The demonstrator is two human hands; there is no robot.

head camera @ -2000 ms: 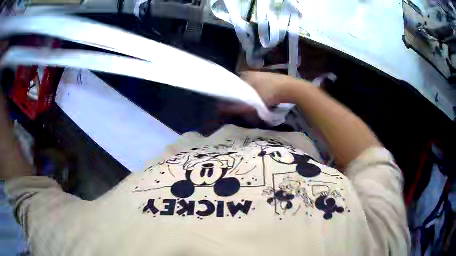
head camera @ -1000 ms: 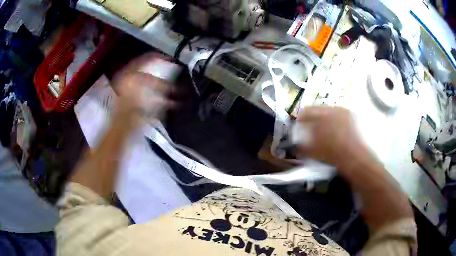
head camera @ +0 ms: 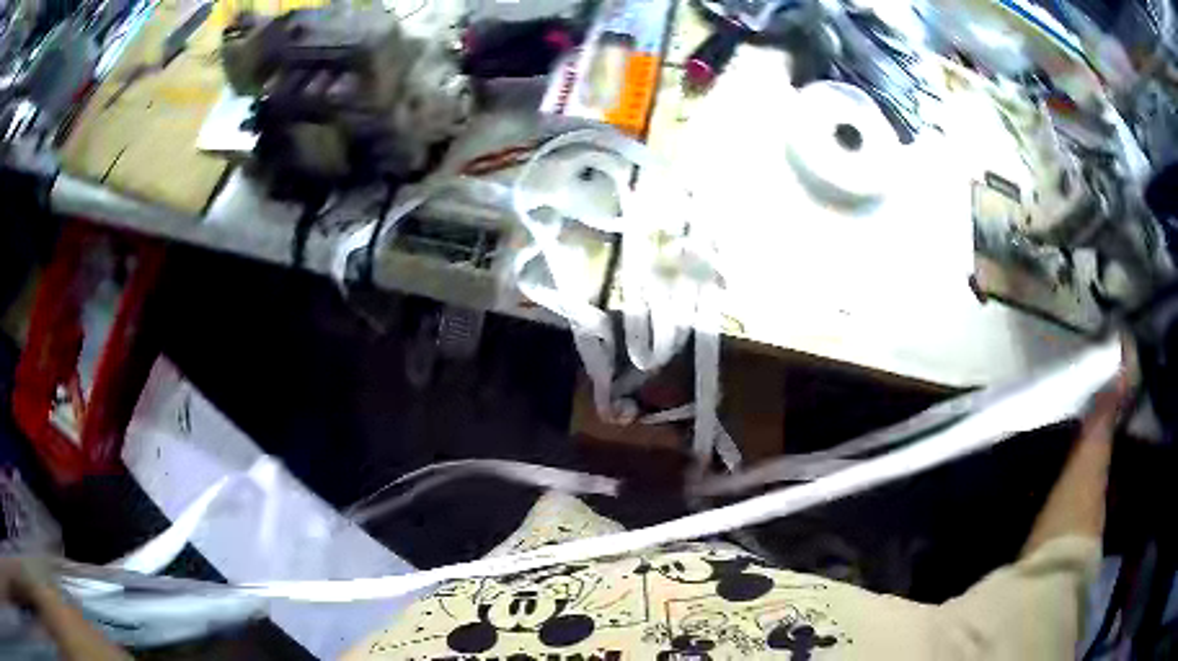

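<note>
A long white elastic band is stretched across in front of my body, from the lower left to the right edge. My right hand, blurred at the far right, is closed on its right end. My left hand is partly cut off at the lower left edge and grips the band's left end, where loose white loops gather. A thinner strand hangs slack behind the main span. More white loops lie on the table and hang over its front edge.
A white tape roll lies on the white table. A grey machine lump stands table left. An orange-and-white packet lies behind the loops. Below are a red basket and a white panel. Metal machine parts stand right.
My hands have moved far apart, left hand down-left and right hand out to the right, pulling the band into a long span. The view has turned, bringing more table into sight.
</note>
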